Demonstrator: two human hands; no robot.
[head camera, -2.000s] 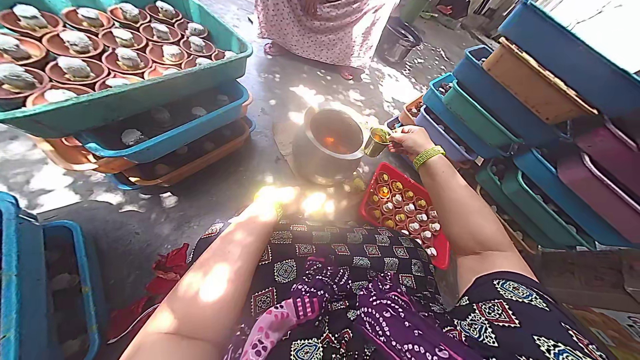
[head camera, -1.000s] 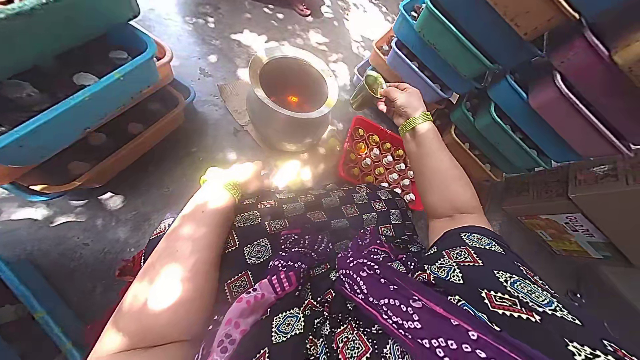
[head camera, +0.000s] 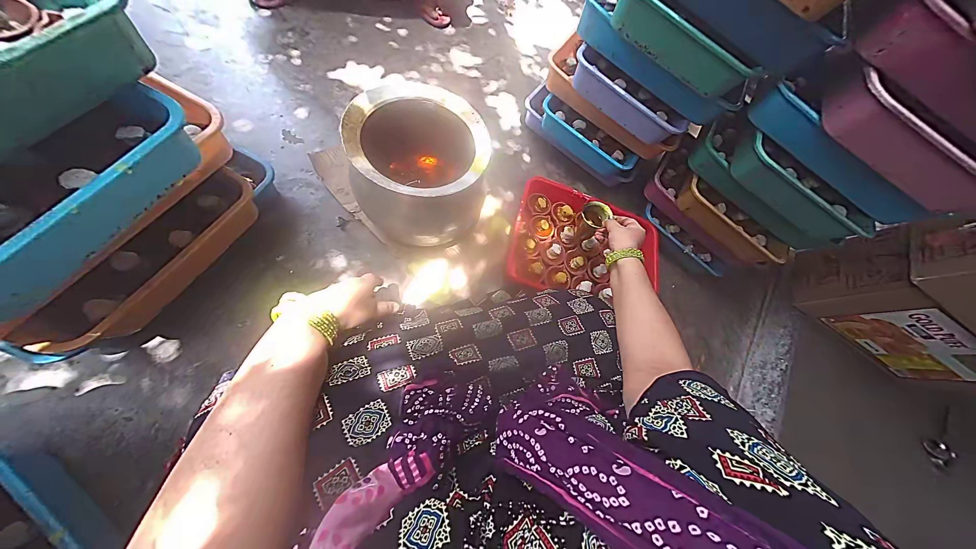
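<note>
My right hand (head camera: 624, 235) grips a small metal cup (head camera: 596, 214) over the red plastic tray (head camera: 653, 255). Several small round clay cups (head camera: 563, 213) fill this tray, some with yellowish contents and others with pale tops. To the tray's left stands a wide-rimmed metal pot (head camera: 415, 210) of dark liquid, with an orange glint on its surface. My left hand (head camera: 354, 301) is by my lap, left of a bright sunlit patch; its fingers are partly bent and washed out by light, and I cannot tell whether it holds anything.
Stacked plastic tubs with pale-topped pieces stand at left, such as a blue tub (head camera: 91, 202) and an orange tub (head camera: 229, 221). More coloured tubs (head camera: 808, 183) are stacked at right, beside a printed cardboard box (head camera: 862, 282). Another person's foot (head camera: 436, 15) shows at the top.
My right hand has moved the metal cup from beside the pot to over the red tray. The view has shifted, and the other person's clothing seen earlier is now out of frame.
</note>
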